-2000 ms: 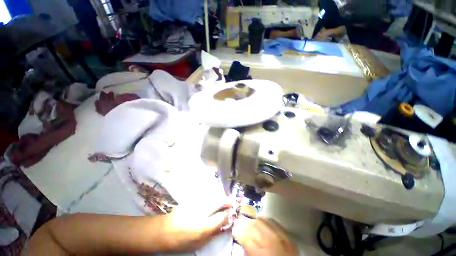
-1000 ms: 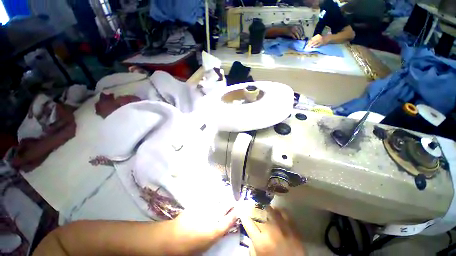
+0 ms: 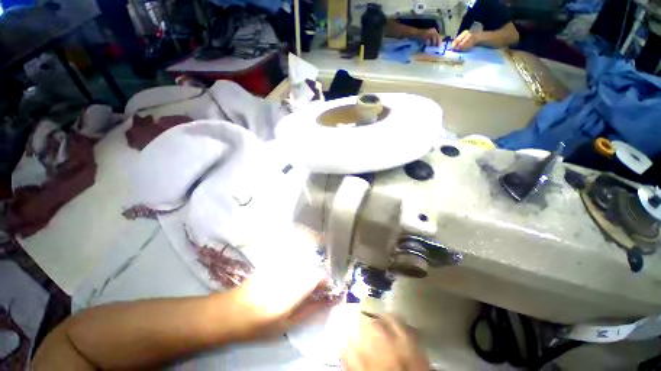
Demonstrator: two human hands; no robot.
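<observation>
The whitish-backed garment piece (image 3: 210,174) lies in soft folds left of the sewing machine (image 3: 493,232), with speckled brown-red edges. My left hand (image 3: 279,293) lies on the piece beside the needle area, its fingertips at the speckled edge; glare washes out much of it. My right hand (image 3: 380,344) is at the bottom, in front of the needle, on the whitish fabric, its fingers partly bent. The presser foot (image 3: 351,290) is blurred by the lamp's glare. Whether my right fingers pinch the fabric is unclear.
A white tape roll (image 3: 413,138) sits on the machine head. Black-handled scissors (image 3: 500,337) lie under the arm, near a white size label tape (image 3: 605,332). Rust-brown fabric (image 3: 54,192) lies at left. Blue fabric (image 3: 580,109) is at right. Another person's hands (image 3: 453,40) work behind.
My right hand has moved slightly down, away from the needle. My left hand stays near the needle. The view has shifted slightly. The other person's hands have come closer together.
</observation>
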